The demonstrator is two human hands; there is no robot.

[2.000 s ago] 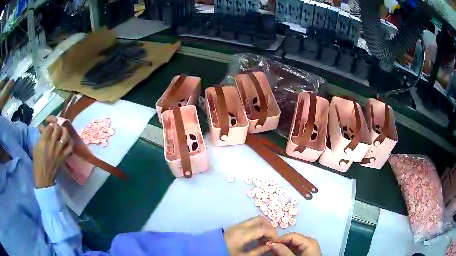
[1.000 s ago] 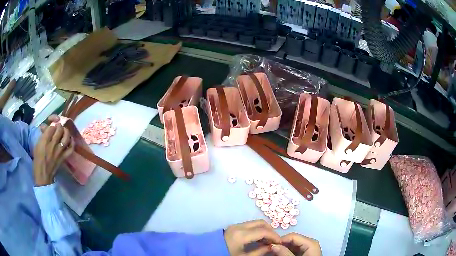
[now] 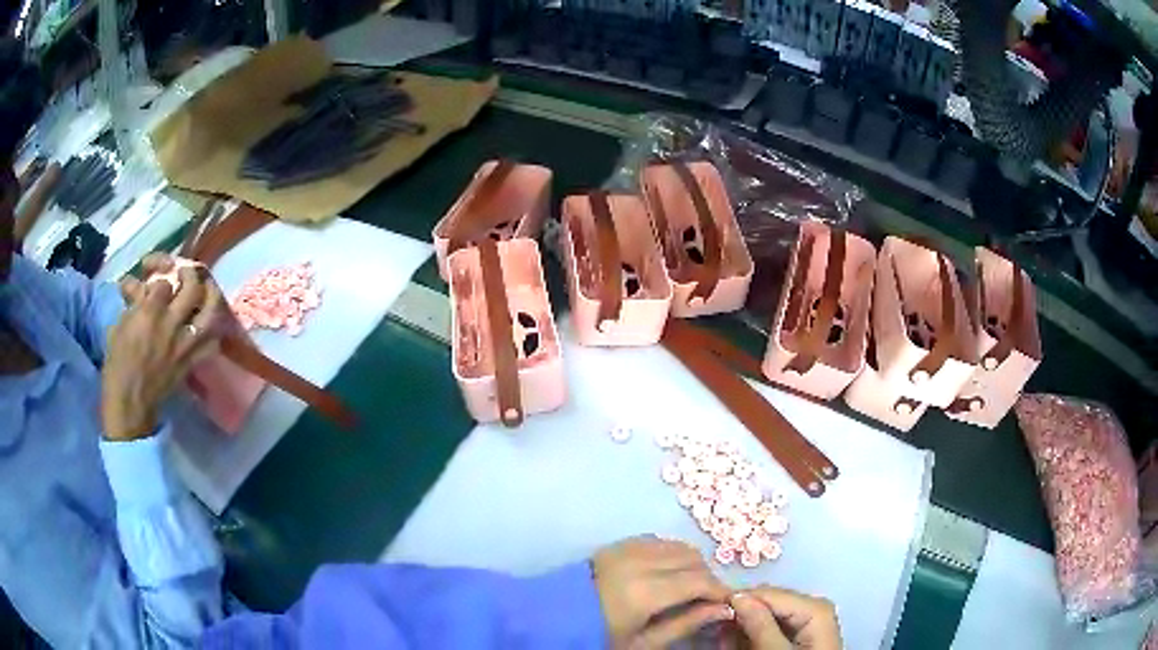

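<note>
My left hand (image 3: 660, 590), in a blue sleeve, and my right hand (image 3: 785, 621) meet at the bottom edge, partly cut off. Their fingertips pinch a small pale pink piece (image 3: 732, 611), seemingly a fastener. What lies under the hands is hidden. A loose pile of pink fasteners (image 3: 728, 499) lies just above them on the white sheet (image 3: 508, 508). Brown straps (image 3: 752, 414) lie behind the pile. Pink boxes with brown straps over them stand in a left group (image 3: 505, 333) and a right group (image 3: 819, 311).
At left, a co-worker's hand (image 3: 159, 343) holds a pink box (image 3: 229, 387) and strap beside another fastener pile (image 3: 277, 298). Dark strips (image 3: 330, 131) lie on brown paper (image 3: 197, 146). A crumpled clear bag (image 3: 794, 191) lies behind the boxes. A bag of fasteners (image 3: 1086, 502) lies at right.
The whole view has shifted, so the scene sits further right and mostly higher; the co-worker's head now shows at the left edge. My hands stay together, fingertips still pinching.
</note>
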